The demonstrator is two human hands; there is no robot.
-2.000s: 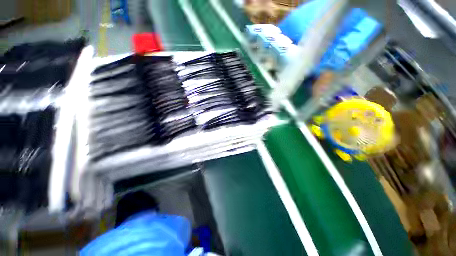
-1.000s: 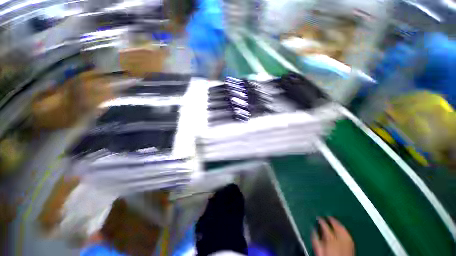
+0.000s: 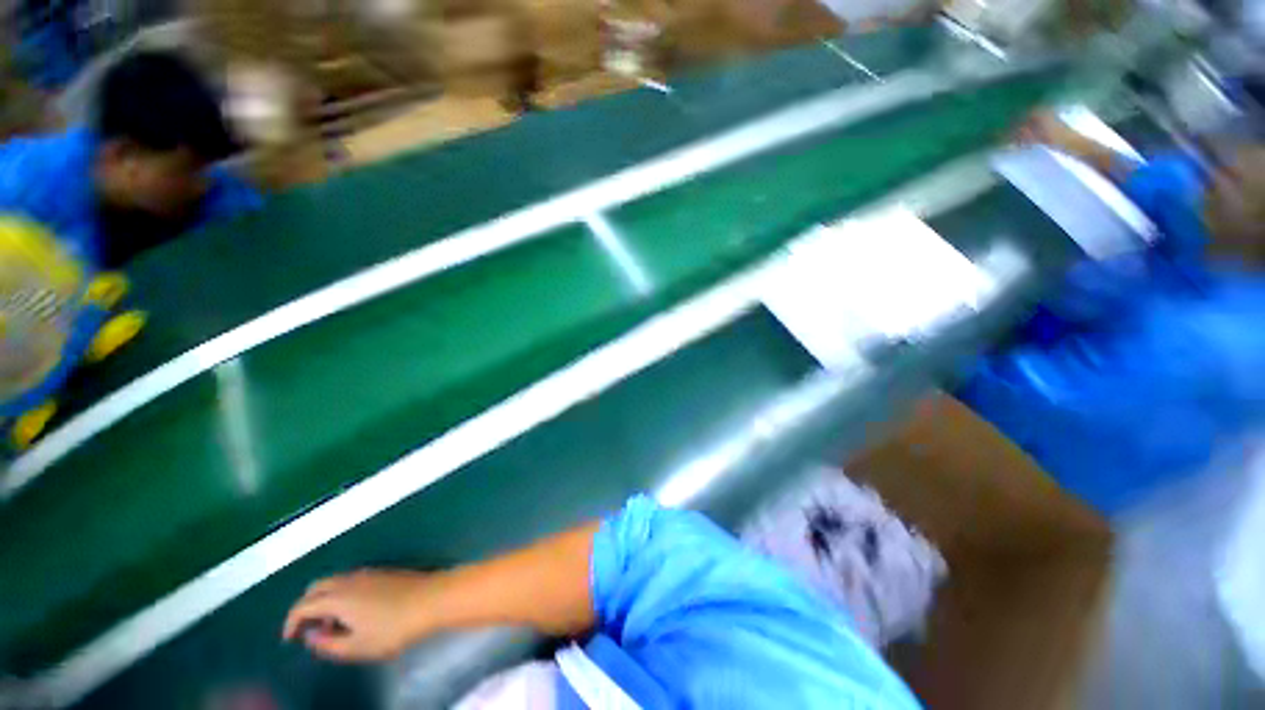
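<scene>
My right hand [image 3: 364, 615] rests low over the dark green bench [image 3: 548, 479], left of centre at the bottom. Its bare forearm comes from a blue sleeve. The fingers are loosely curled with a gap towards the thumb, and I see nothing held. The image is blurred. My left hand is not in view; a faint pinkish blur at the bottom left edge cannot be made out. The green conveyor belt [image 3: 458, 340] runs diagonally behind my hand between white rails.
A white sheet or tray [image 3: 881, 284] lies by the near rail. A person in blue [image 3: 1138, 375] is at the right, another [image 3: 160, 167] across the belt. The yellow fan [image 3: 42, 312] is at the left edge. A brown carton [image 3: 992, 534] and a whitish bag [image 3: 853, 555] are lower right.
The view has swung right along the belt. The stacked trays of black parts have left the picture, and the fan has shifted to the left edge. More of my right arm shows.
</scene>
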